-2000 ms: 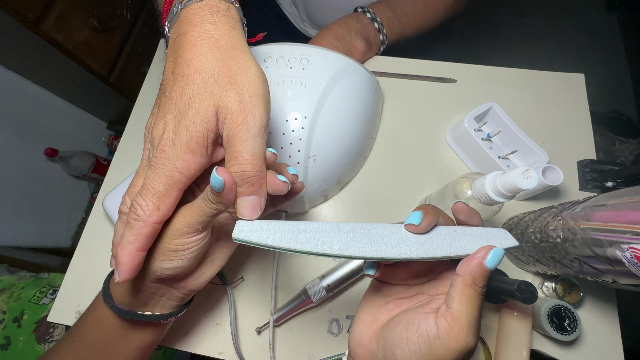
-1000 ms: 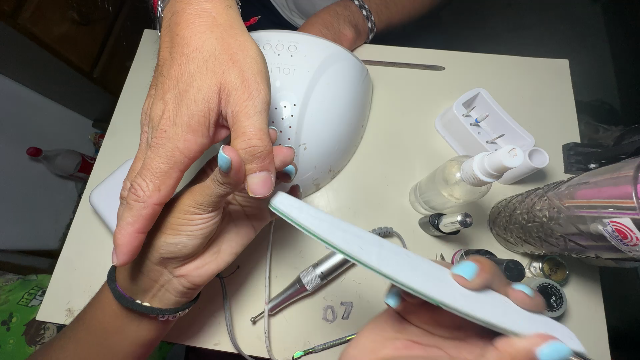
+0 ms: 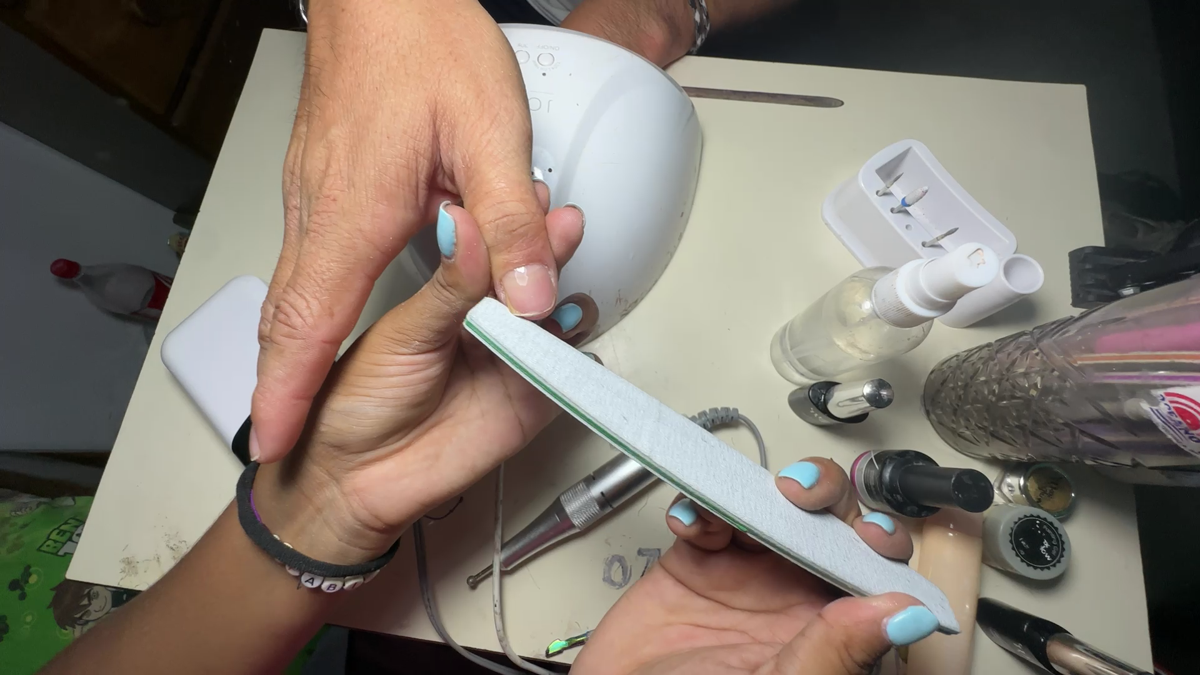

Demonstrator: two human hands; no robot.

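My right hand (image 3: pixel 750 581), its nails light blue, holds a grey nail file (image 3: pixel 675 441) with a green core line, slanting from lower right to upper left. The file's far tip touches or nearly touches the thumbnail (image 3: pixel 528 289) of another person's hand (image 3: pixel 394 141), which reaches in from the top. Under that hand, my left hand (image 3: pixel 412 403), palm up with a black beaded band at the wrist, supports it; its fingers are partly hidden around the person's thumb. Behind them stands a white nail lamp (image 3: pixel 628 159).
At right are a white drill-bit holder (image 3: pixel 862 211), a clear spray bottle (image 3: pixel 825 323), nail polish bottles (image 3: pixel 923 483) and a patterned jar (image 3: pixel 1012 375). A silver nail drill (image 3: pixel 581 502) and its cord lie beneath the file. A white case (image 3: pixel 220 356) lies at left.
The file was nearly level two seconds ago; it now slants down to the right, and my right hand has shifted along with it. The other person's hand stays over my left hand.
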